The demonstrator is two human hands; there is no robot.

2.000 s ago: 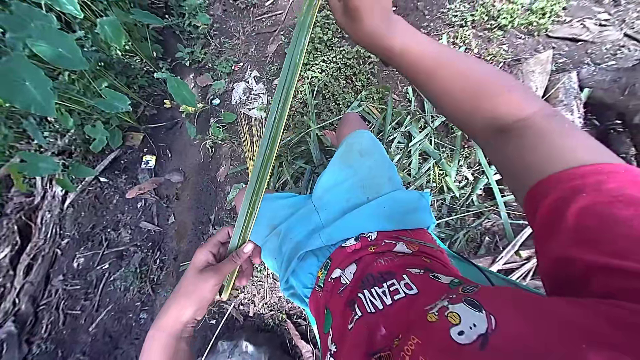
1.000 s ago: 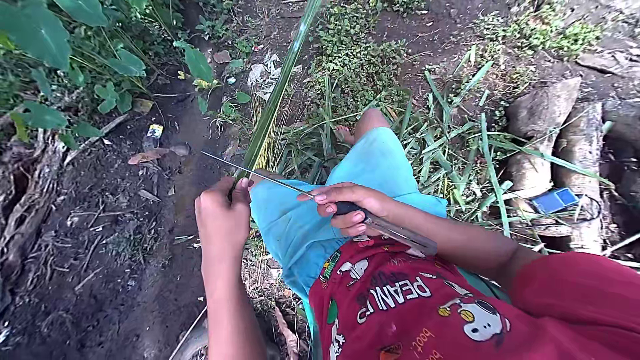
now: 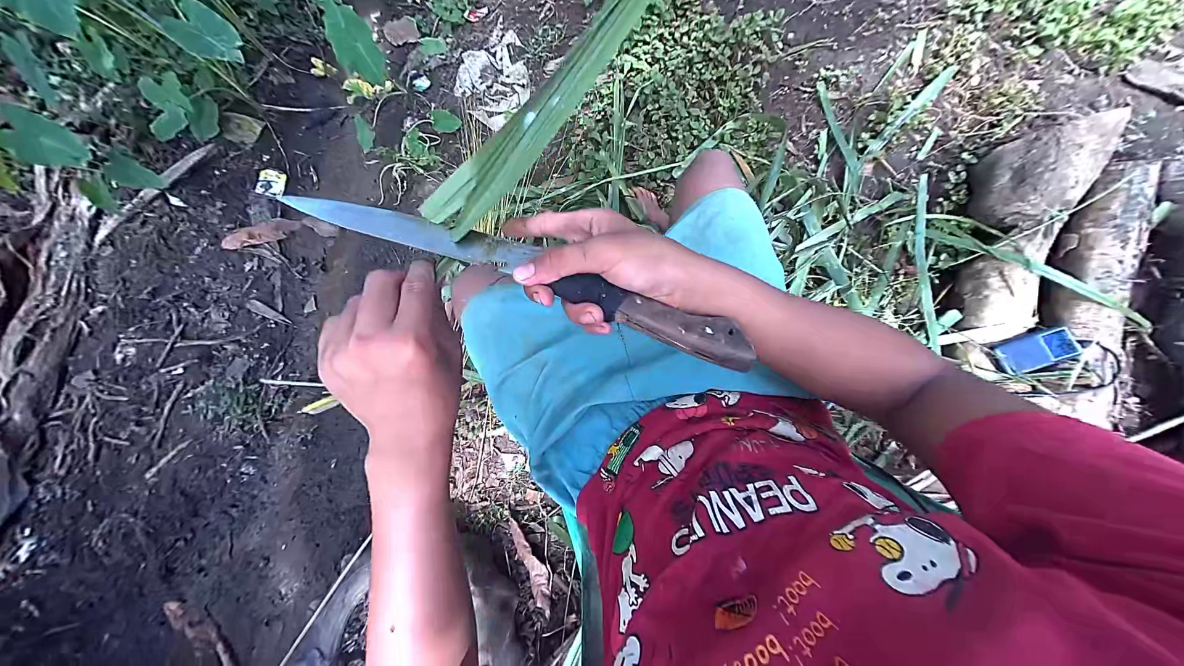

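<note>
A long knife with a wooden handle is gripped in my right hand, its blade pointing left. Against the far side of the blade, near the handle, lies the lower end of a long green leaf strip, which rises to the top edge of the view. My left hand is curled just below the blade, back of the hand up; whether its hidden fingers hold part of the strip cannot be seen.
Leafy plants and a weathered root border the bare soil at left. Cut leaf strips litter the ground beyond my legs. On the right lie logs, with a small blue device by them.
My right hand has come down from the top of the view and now holds the knife. Since one second ago, the blade has moved up against the leaf strip.
</note>
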